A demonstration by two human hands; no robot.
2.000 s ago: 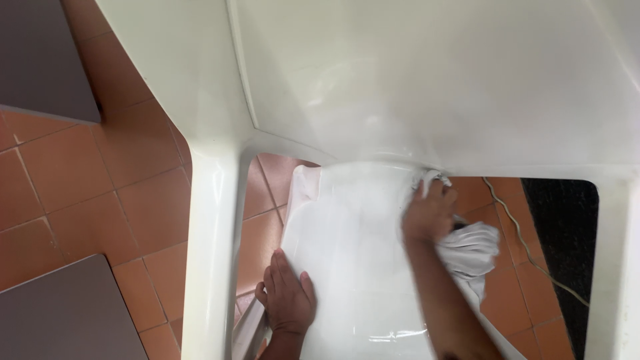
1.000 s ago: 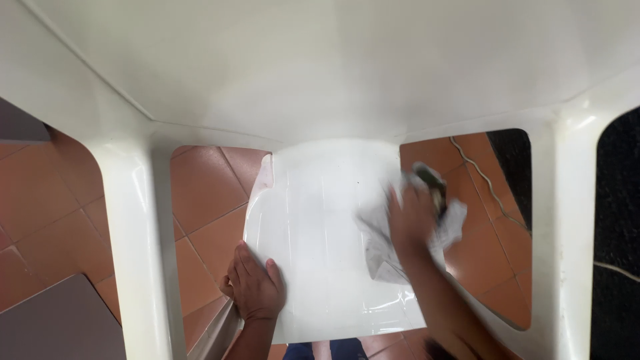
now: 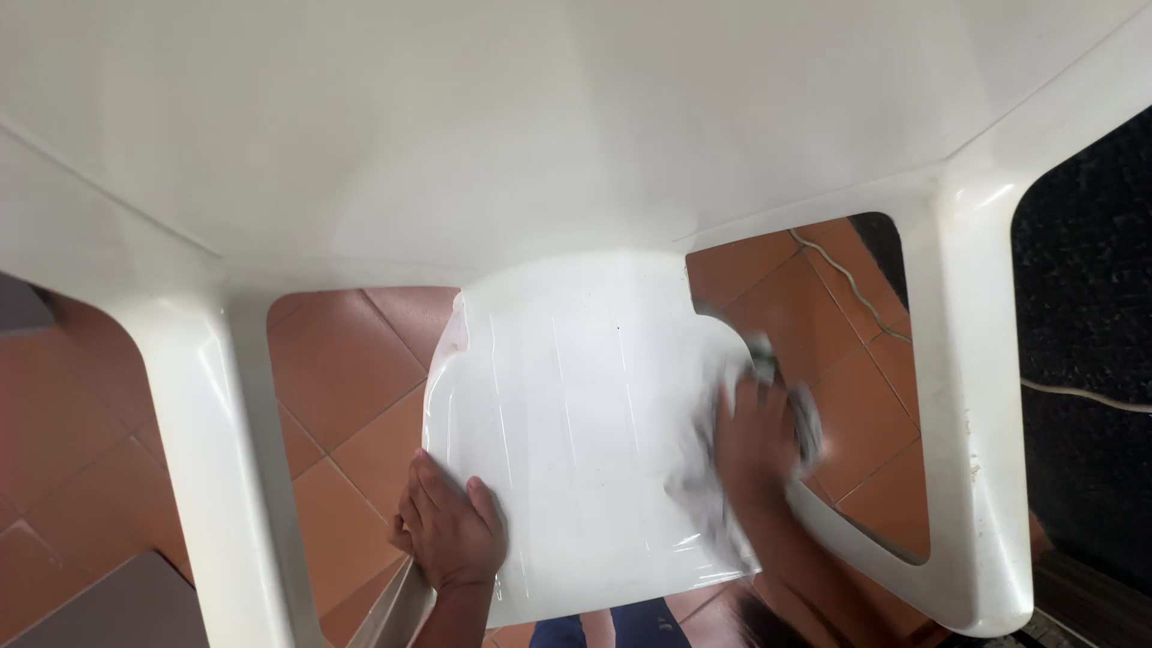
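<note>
A white plastic chair fills most of the head view, its ribbed panel (image 3: 576,423) in the lower middle between two side openings. My left hand (image 3: 453,525) grips the left edge of this panel, the thumb on its face. At the panel's right edge, my right hand (image 3: 756,432) is blurred and holds a crumpled grey-white cloth (image 3: 702,486) against the surface. Part of the cloth sticks out past the edge, beyond my fingers.
Terracotta floor tiles (image 3: 342,378) show through the openings. A pale cable (image 3: 846,279) runs over them at the right, towards a dark textured surface (image 3: 1089,297). A grey flat-topped object (image 3: 108,607) lies at the lower left. Legs in dark blue clothing (image 3: 648,623) show below the panel.
My right hand has moved with the cloth from the panel's upper right down along its right side. My left hand remains at the left edge. The view has shifted.
</note>
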